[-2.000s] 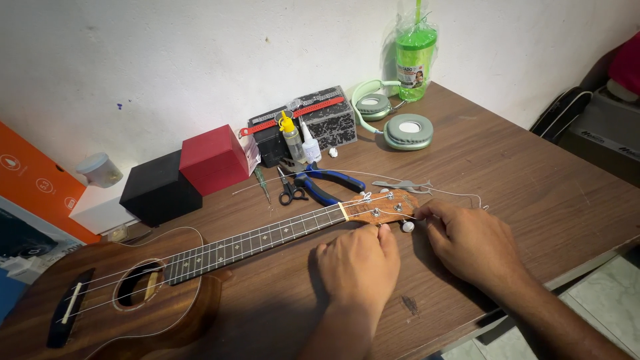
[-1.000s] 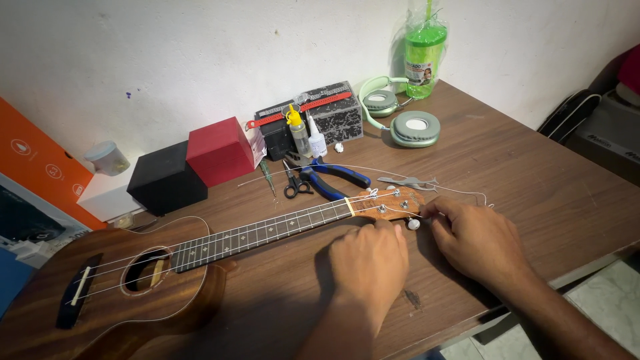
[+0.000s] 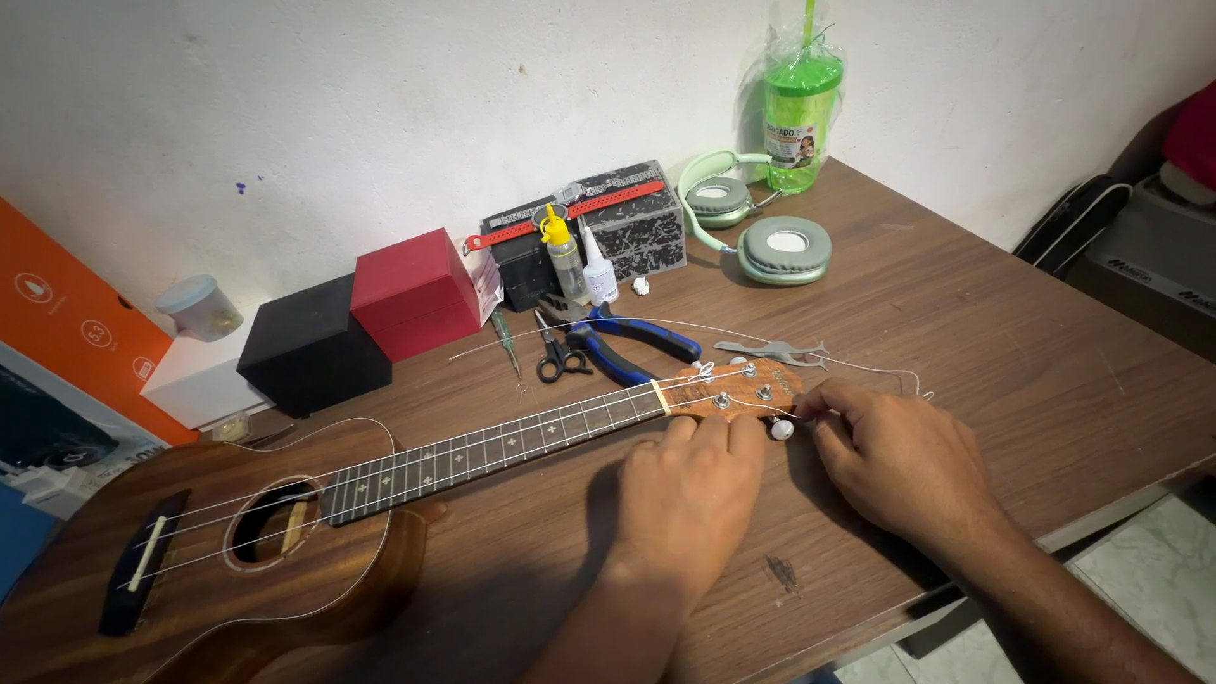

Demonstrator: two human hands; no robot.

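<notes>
A brown wooden ukulele (image 3: 313, 579) lies face up on the table, its headstock (image 3: 736, 388) pointing right. My left hand (image 3: 692, 503) is at the near edge of the headstock, fingertips bent against it and partly hidden. My right hand (image 3: 888, 456) pinches the end of a thin white string (image 3: 774, 410) at the headstock's tip, thumb and forefinger together. A white tuning peg button (image 3: 782, 429) shows between the hands. Another white string (image 3: 869, 367) lies loose on the table, passing over blue-handled pliers (image 3: 646, 337) and near a grey metal tool (image 3: 765, 350).
Behind the neck are small black scissors (image 3: 560, 361), a screwdriver (image 3: 505, 342) and two small bottles (image 3: 597, 271). Black and red boxes (image 3: 415, 294) stand along the wall. Green headphones (image 3: 784, 252) and a green cup (image 3: 803, 119) stand at the back. The table's near edge (image 3: 1064, 532) runs beneath my right forearm.
</notes>
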